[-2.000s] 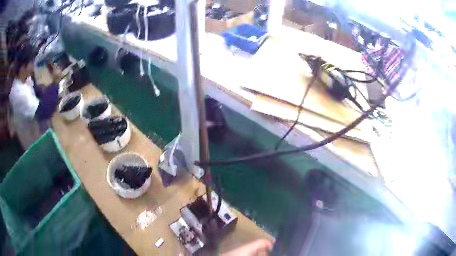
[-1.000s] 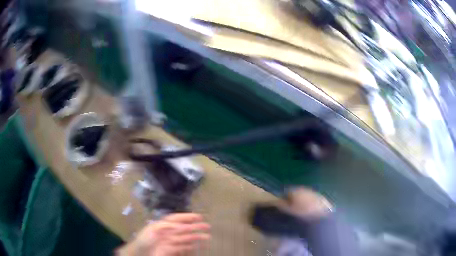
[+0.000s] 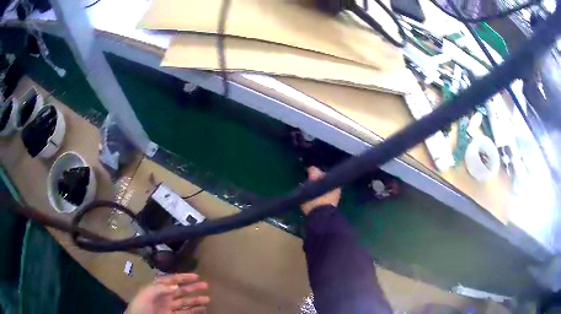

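My left hand [image 3: 169, 297] is at the bottom edge, open and empty, with its fingers apart, below the small bench device [image 3: 175, 214]. My right hand [image 3: 321, 193] reaches across the green conveyor [image 3: 246, 156], partly behind the thick black cord. Its fingers are at a dark object [image 3: 323, 156] near the conveyor's far edge. The object is shadowed, so I cannot tell whether the hand grips it or only touches it.
Round white tubs [image 3: 52, 196] of black parts stand on the tan bench [image 3: 246, 270] at left, beside a clear bag [image 3: 112, 147] and white post [image 3: 101, 80]. A thick black cord [image 3: 246, 221] crosses the view. Another dark unit [image 3: 382, 187] lies on the conveyor. Cardboard [image 3: 277, 37] lies on the upper shelf.
The view has swung right. My right hand came into view with a dark object in it and has moved forward over the conveyor. My left hand shows more fully and stays open.
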